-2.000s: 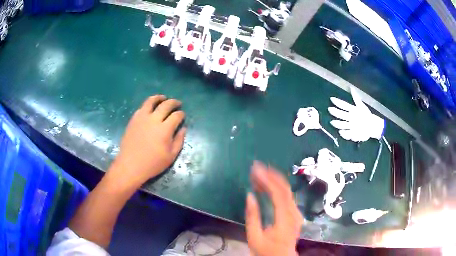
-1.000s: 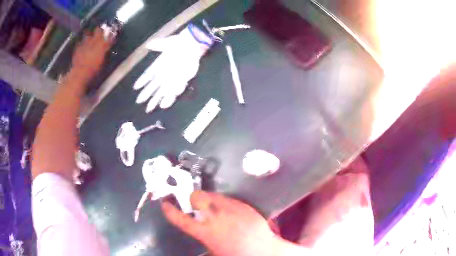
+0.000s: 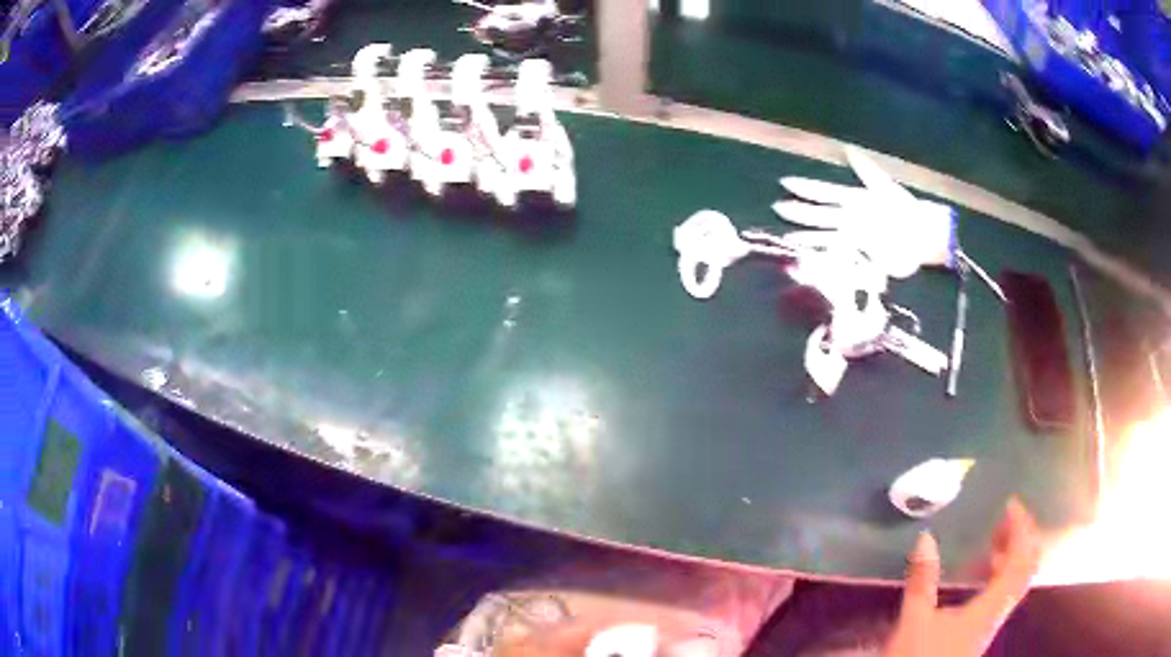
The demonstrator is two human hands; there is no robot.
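My right hand (image 3: pixel 966 593) is at the bottom right with fingers apart and holds nothing. Its fingertips are just below a small white squeeze bottle (image 3: pixel 930 488) with a yellow tip, not touching it. A blurred skin-coloured shape, likely my left hand (image 3: pixel 546 626), is cut off by the bottom edge beside a small white thing (image 3: pixel 624 642); its grip is unclear. A white-and-silver assembly (image 3: pixel 858 315) lies on the bench below a white knit glove (image 3: pixel 886 221). A loose white part with a rod (image 3: pixel 702 252) lies to its left.
Several white assemblies with red dots (image 3: pixel 447 148) stand in a row at the back of the green bench (image 3: pixel 385 308). A thin pale stick (image 3: pixel 958 336) and a dark phone (image 3: pixel 1038 347) lie at the right. Blue bins (image 3: pixel 77 475) flank the left side.
The view has swung back to the left. My right hand has left the assembly and is now near the bottle. The left arm no longer reaches across the bench. The small white strip is no longer distinguishable.
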